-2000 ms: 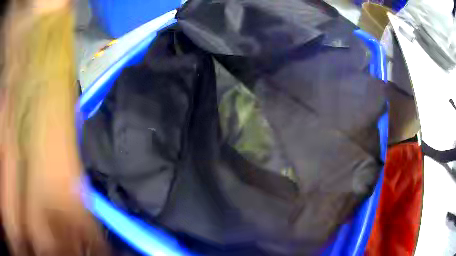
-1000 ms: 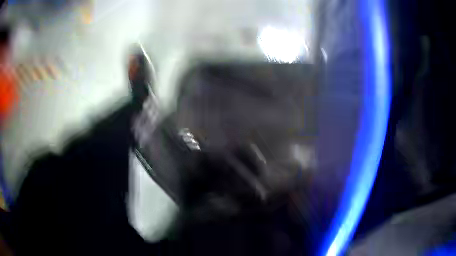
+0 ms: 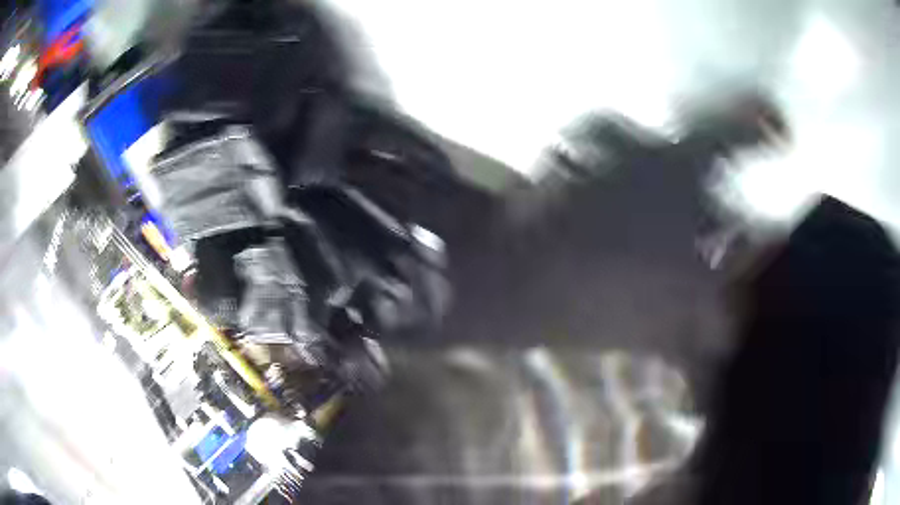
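The view is heavily blurred. A heap of black bags (image 3: pixel 592 256) fills the middle, with grey highlights and folds. More black bags with grey panels and straps (image 3: pixel 217 182) lie at the upper left. A crinkled, shiny grey-brown surface, perhaps clear plastic, shows at the bottom middle (image 3: pixel 533 424). A very dark rounded shape stands at the right; I cannot tell whether it is a sleeve or a bag. I cannot make out either of my hands.
A blue bin or panel (image 3: pixel 128 133) stands at the upper left beside the bags. A tilted, cluttered background with a yellow strip (image 3: pixel 232 355) and a small blue object (image 3: pixel 222 446) runs down the lower left. Pale floor shows at the top.
The view has swung away from the filled blue bin to the black bags. The bin's curved blue rim has left the view, and the cluttered background has appeared at left.
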